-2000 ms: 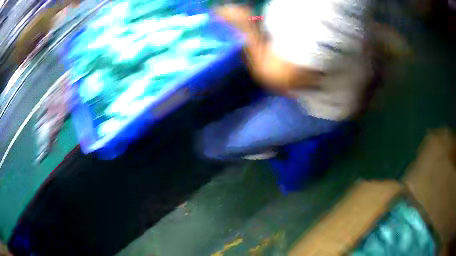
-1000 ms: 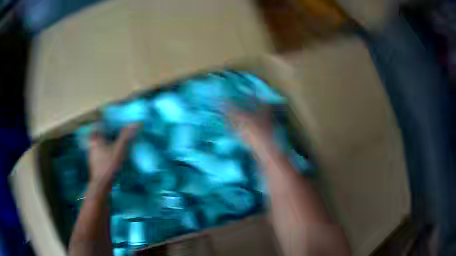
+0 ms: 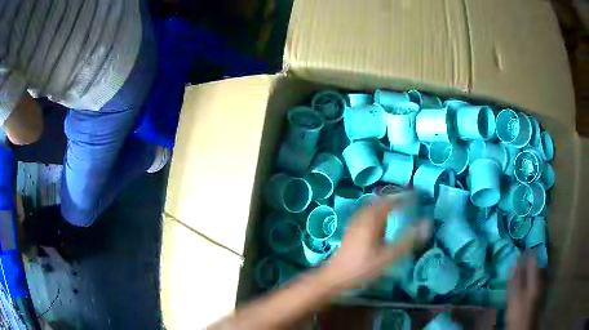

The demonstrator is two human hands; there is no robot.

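Turquoise plastic housings (image 3: 365,122) lie jumbled in a large open carton (image 3: 223,167), some with their open ends up. My left hand (image 3: 368,242) is over the middle of the heap, its fingers blurred; turquoise shows between the fingers and thumb, but I cannot tell if a housing is held. My right hand (image 3: 524,290) is at the lower right of the heap, blurred and cut off by the bottom edge; its grip is unclear. A small brown carton (image 3: 349,317) shows partly at the bottom edge, with a few housings in it.
The large carton's flaps (image 3: 387,38) fold outward at the left, top and right. A person in a striped top and jeans (image 3: 97,155) sits on a blue stool (image 3: 158,97) at the upper left. The edge of a blue tray (image 3: 9,232) shows at the far left.
The view has turned, so the seated person now shows at the left. Both hands are lower in the picture and further right. The housings look sharper.
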